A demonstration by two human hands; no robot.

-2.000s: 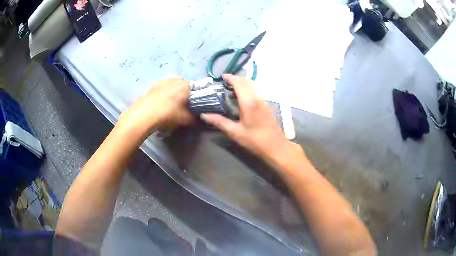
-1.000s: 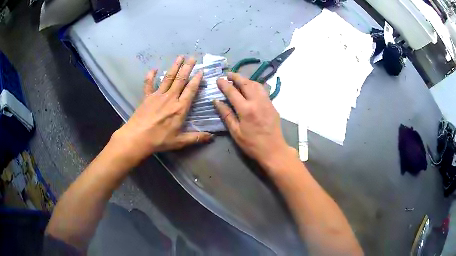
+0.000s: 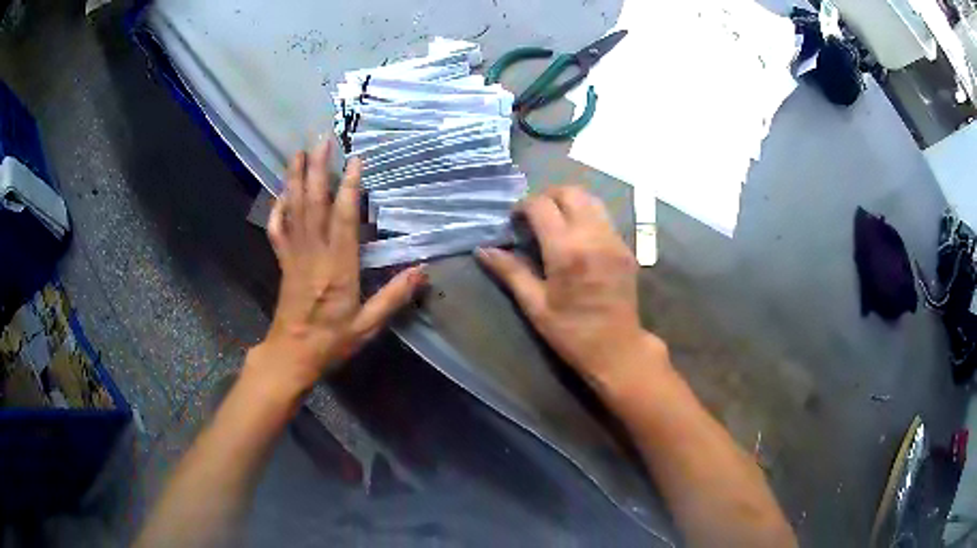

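White-grey cut strips [image 3: 434,139] lie fanned in a row on the grey table, with dark edges showing at their left ends. My left hand [image 3: 327,252] is flat with fingers spread at the left end of the nearest strips. My right hand [image 3: 573,262] has its fingers bent over the right end of the nearest strip [image 3: 434,244], thumb on the near side. Whether the right fingers pinch the strip is partly hidden.
Green-handled scissors [image 3: 552,88] lie beyond the strips, touching white paper sheets [image 3: 686,118]. A thin pale strip [image 3: 645,227] sticks out below the paper. A dark purple scrap [image 3: 884,264] and black bundles [image 3: 836,66] lie right. The table's rounded edge [image 3: 461,380] runs near my wrists.
The strips were a compact stack between both hands, then lay under my hands, and are now spread in a longer fan. My left hand has moved left and toward me, off most of them.
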